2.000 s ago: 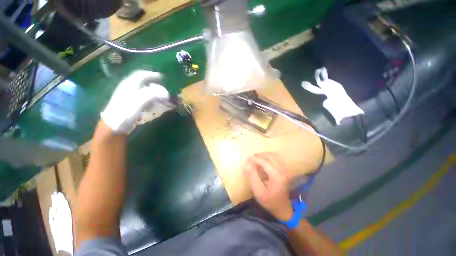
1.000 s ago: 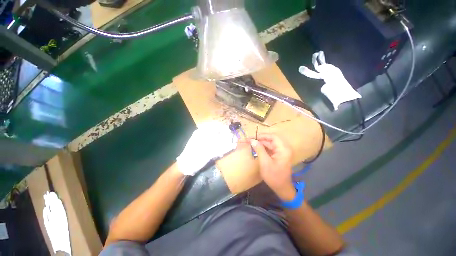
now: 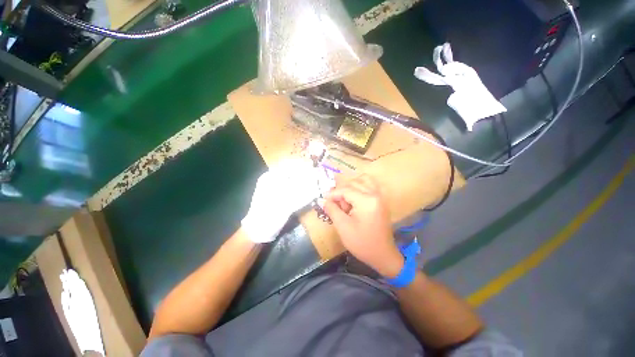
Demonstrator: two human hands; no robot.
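My left hand [image 3: 282, 195], in a white glove, holds a small wired assembly [image 3: 322, 209] over the near left part of the tan board [image 3: 404, 178]. Purple and dark wire strands stick out near its fingertips. My right hand [image 3: 361, 222], bare with a bright blue wrist strap [image 3: 409, 265], touches the assembly with its fingertips from the right. The fingers and glove hide most of the assembly, and glare blurs the glove.
The soldering iron [image 3: 379, 114] rests in the black stand with a tip-cleaning tray [image 3: 356, 131]. A clear extractor hood [image 3: 310, 45] hangs above. A spare white glove [image 3: 468, 90] and a dark box [image 3: 487, 42] are at right. An open carton [image 3: 104, 279] is at lower left.
My left hand came from the upper left to the board, holding the assembly. My right hand moved in to meet it, and its fingers are now closer to the glove. The view has shifted.
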